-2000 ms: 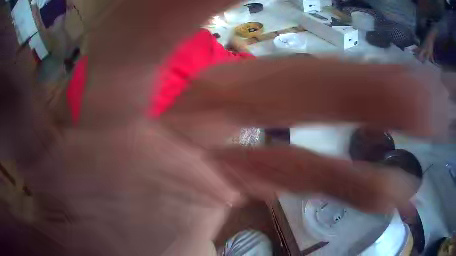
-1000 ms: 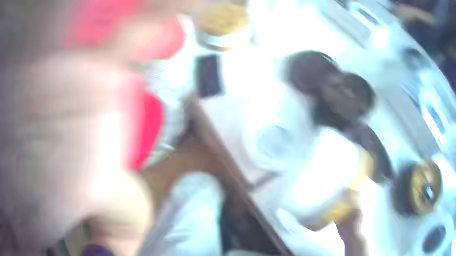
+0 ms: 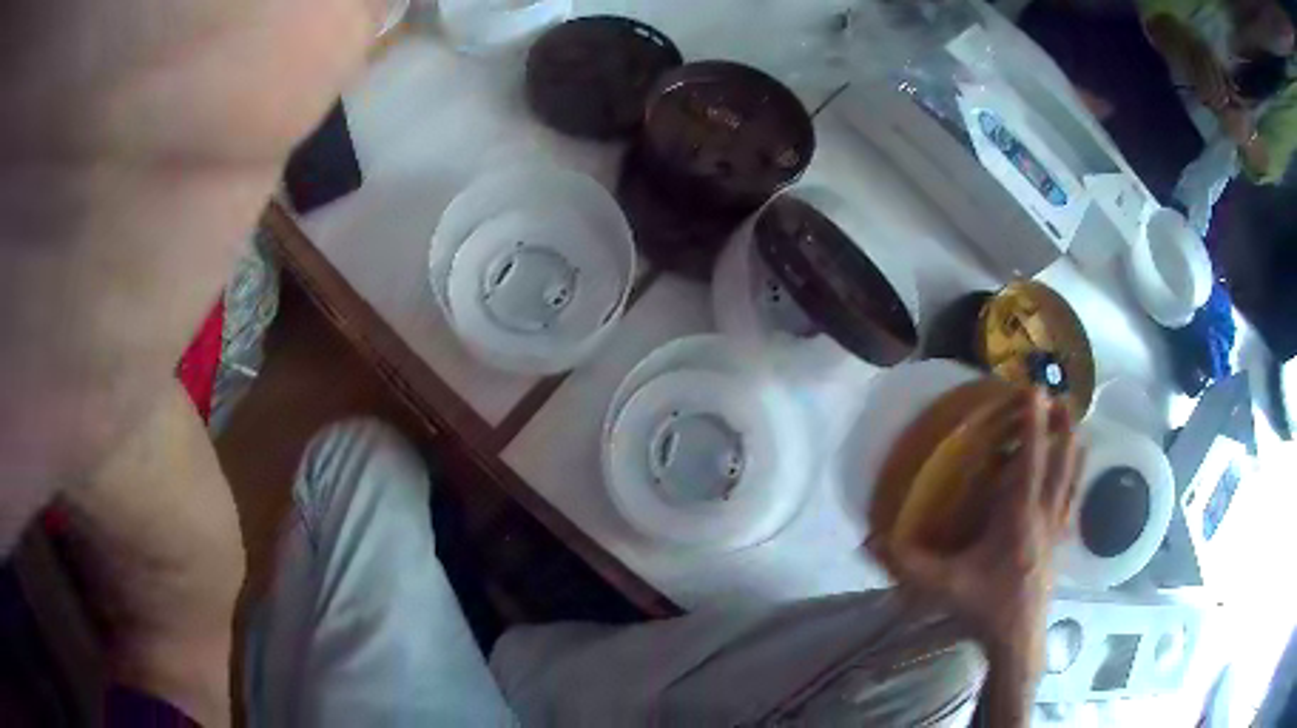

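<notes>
My right hand (image 3: 981,548) is at the right, thumb and fingers spread around a wood-look base (image 3: 932,462), which is tilted against a white cover (image 3: 871,413). My left hand (image 3: 171,185) is large and blurred, very close to the camera at the upper left; its fingertips are cut off or unclear, so its grip cannot be told. Two white covers with white inner cups (image 3: 534,277) (image 3: 694,452) stand nearest the table's front edge. A dark brown base (image 3: 836,280) sits tilted in another white cover (image 3: 740,292).
Two more dark brown bases (image 3: 605,74) (image 3: 728,140) lie behind. A wood-look base with a black component (image 3: 1031,334) and a white ring part (image 3: 1149,491) are at right. Cartons (image 3: 1003,171) and clear plastic are beyond. A phone (image 3: 324,159) lies near the left edge. Another person's hand (image 3: 1209,71) shows top right.
The view has shifted, showing more of the right side of the table. My left hand has moved from across the view to the upper left. My right hand now shows clearly at the wood-look base.
</notes>
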